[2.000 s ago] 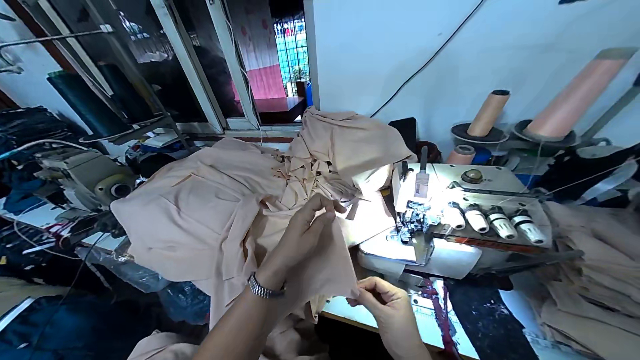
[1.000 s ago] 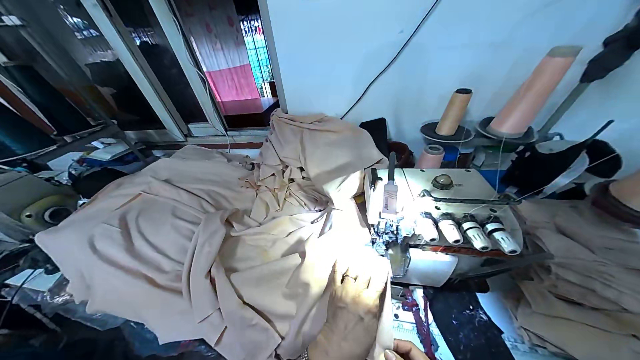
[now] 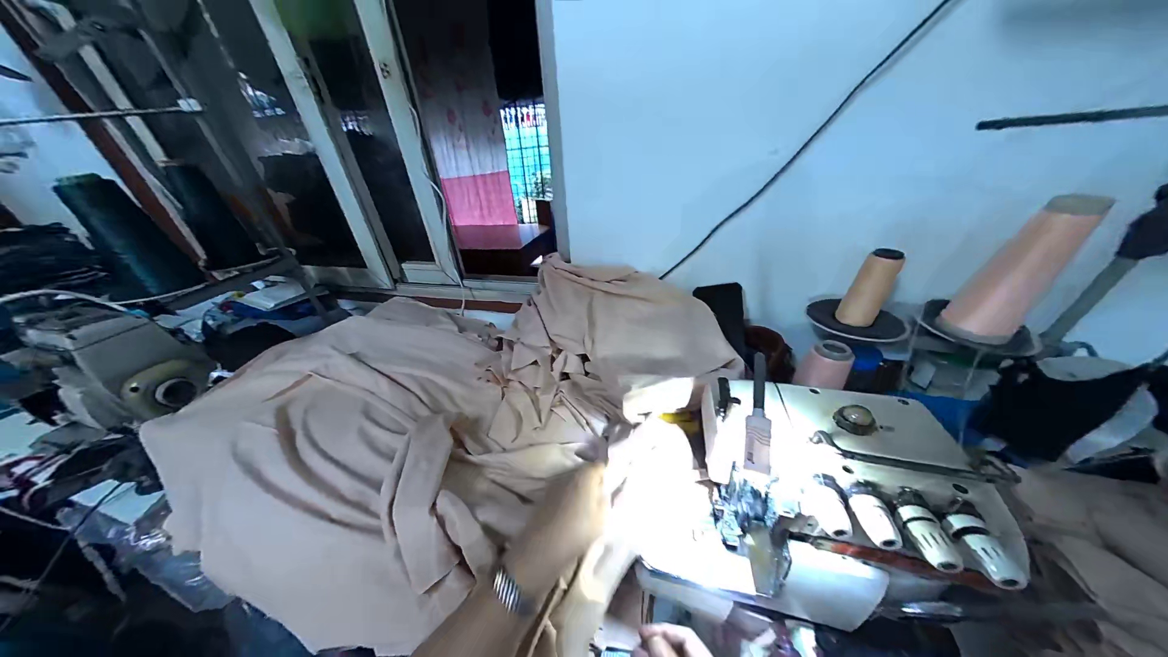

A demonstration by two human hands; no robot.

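Note:
Beige fabric [image 3: 338, 456] lies heaped in loose folds to the left of an overlock sewing machine [image 3: 876, 438]. My left hand [image 3: 598, 456], blurred and partly lost in the glare, is on the fabric just left of the presser foot area; a metal-banded watch [image 3: 508, 590] is on that wrist. Whether its fingers grip the cloth is unclear. My right hand [image 3: 671, 641] shows only partly at the bottom edge, below the machine's bed and near the hanging cloth. Its fingers look curled, and what they hold cannot be made out. A bright lamp lights the needle area [image 3: 748, 511].
Thread cones [image 3: 871, 287] stand on holders behind the machine, with a larger pink cone [image 3: 1027, 269] beside them. Another sewing machine [image 3: 137, 374] is at the left. More beige fabric [image 3: 1095, 538] lies at the right. A black cable [image 3: 776, 173] runs down the wall.
My left hand has moved from beside the needle area up and left over the fabric. My right hand was near the cloth's lower edge and is now lower in view.

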